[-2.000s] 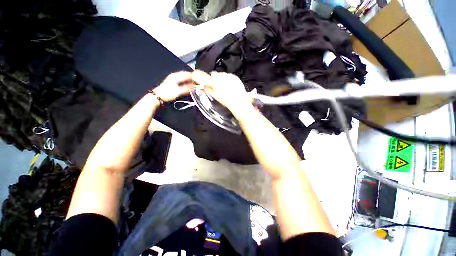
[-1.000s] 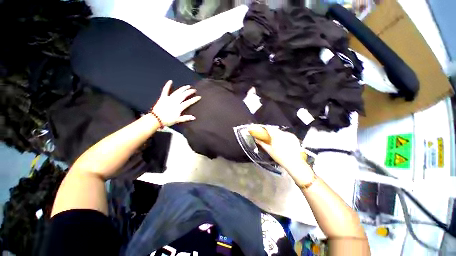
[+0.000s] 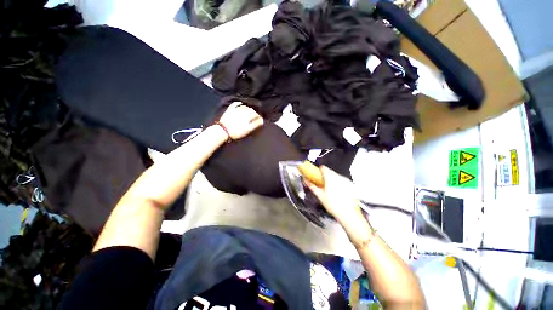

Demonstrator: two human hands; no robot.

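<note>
A dark garment (image 3: 251, 163) lies over the near part of the black padded board (image 3: 133, 79). My left hand (image 3: 241, 120) is closed at the garment's upper edge and appears to grip the cloth. My right hand (image 3: 330, 187) holds the steam iron (image 3: 297, 187) by its yellow-orange handle at the garment's right side, its pointed plate tilted up. Whether the iron touches the cloth is not clear. A white drawstring loop (image 3: 185, 135) lies on the board beside my left forearm.
A crumpled dark garment heap (image 3: 339, 66) with white tags lies beyond the board. Flatter dark cloth (image 3: 91, 169) lies at the left. A narrow black padded arm (image 3: 433, 54) stands over cardboard (image 3: 503, 85) at the right. The iron's cable (image 3: 391, 209) runs right.
My left hand has gone from spread flat on the cloth to closed at its upper edge, further right. The iron stays in my right hand, now more tilted. The view has shifted slightly.
</note>
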